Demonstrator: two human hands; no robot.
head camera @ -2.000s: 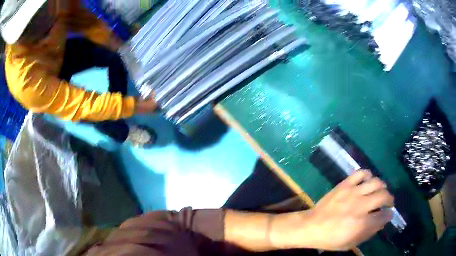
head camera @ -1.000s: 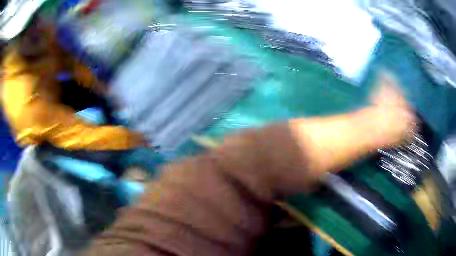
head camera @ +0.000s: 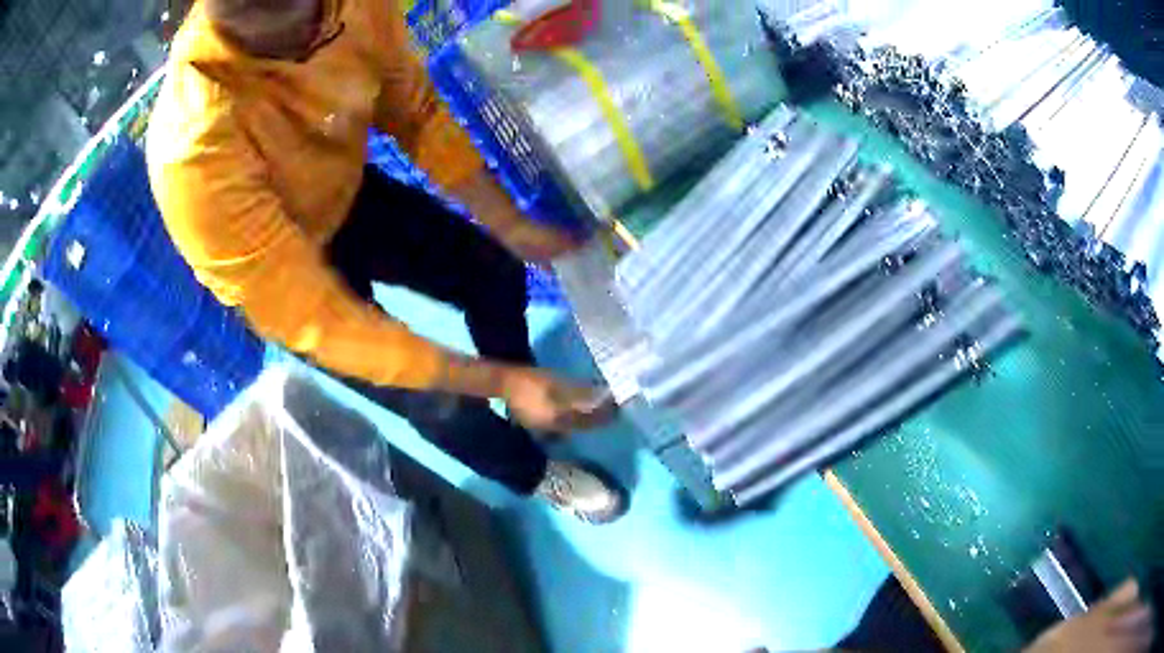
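My left hand (head camera: 1098,628) is at the bottom right corner, cut off by the lower edge. It lies beside a silver aluminium profile (head camera: 1061,584) that sits in the black fixture (head camera: 1037,615). Only the far end of the fixture shows. Whether my fingers grip the profile is hidden. My right hand is not in view.
Grey finished profiles (head camera: 817,332) lie fanned on the green bench (head camera: 919,510), overhanging its edge. A yellow-strapped bundle (head camera: 626,102) and white strips (head camera: 1098,140) lie beyond. A person in orange (head camera: 281,191) stands left, hands at the profile ends. A plastic-covered stack (head camera: 281,523) stands lower left.
The view has swung left, so the fixture sits lower right and the parts tray is out of frame. My left hand reached across toward the tray, then came back beside the fixture.
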